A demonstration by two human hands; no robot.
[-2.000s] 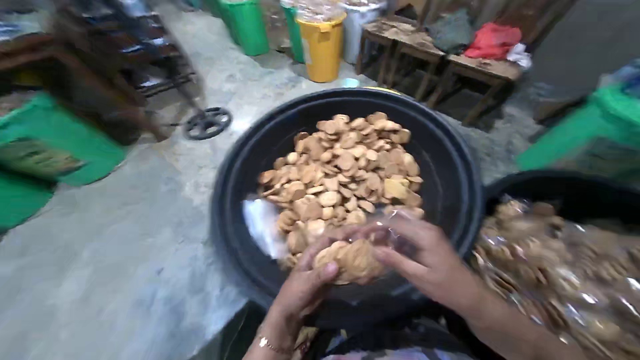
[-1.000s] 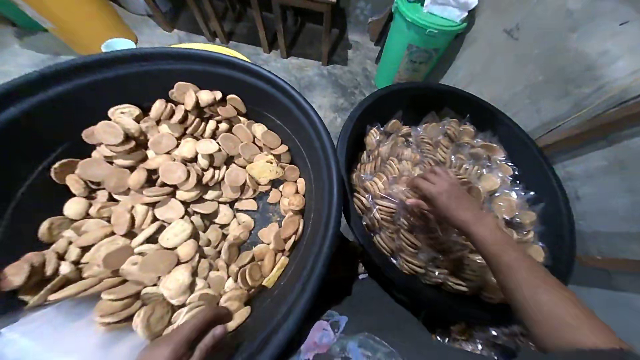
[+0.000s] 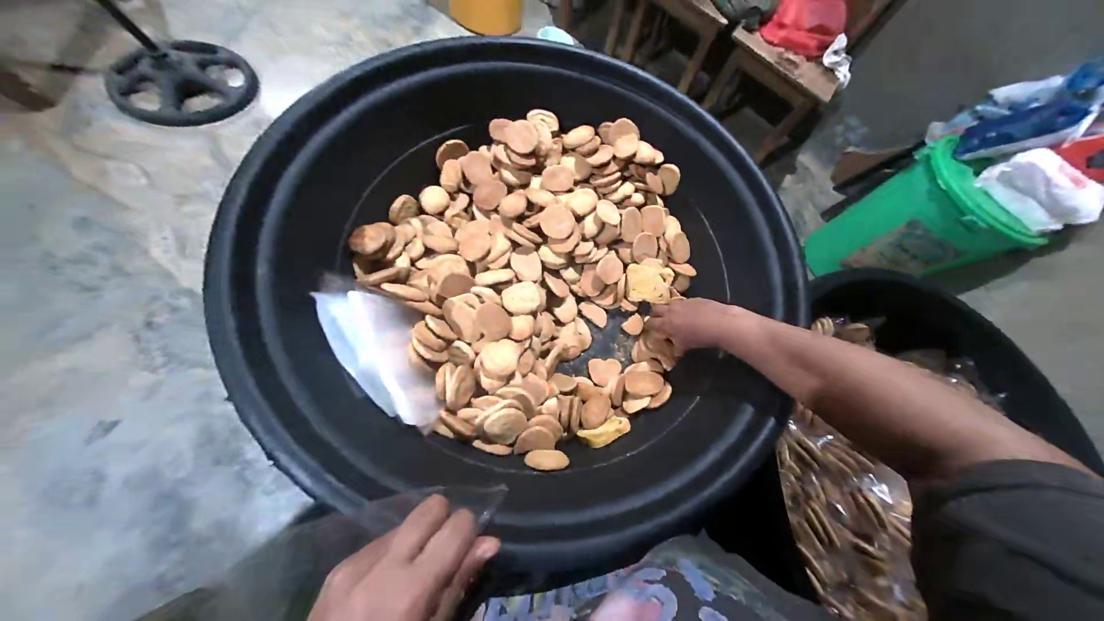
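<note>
Round brown cookies (image 3: 517, 259) lie heaped in a wide black plastic tub (image 3: 285, 414). At the near rim of the tub my left hand (image 3: 414, 561) grips a clear plastic bag (image 3: 466, 500) that looks empty. My right hand (image 3: 677, 328) reaches into the right part of the heap, its fingers around some cookies beside a yellowish piece (image 3: 647, 283). A stack of clear plastic bags (image 3: 371, 354) rests inside the tub at the heap's left edge. Another yellowish piece (image 3: 604, 431) lies at the near side of the heap.
On the right, partly under my right forearm, a second black tub (image 3: 914, 297) holds bagged cookies (image 3: 845, 509). Behind it a green bin (image 3: 931, 216) leans in view. Wooden stools (image 3: 785, 69) and a yellow bucket (image 3: 487, 13) stand beyond, a black wheel-shaped base (image 3: 181, 82) at upper left.
My right hand was over the bagged cookies in the right tub and is now in the cookie heap. My left hand has moved from the heap to the near rim. The view has swung left.
</note>
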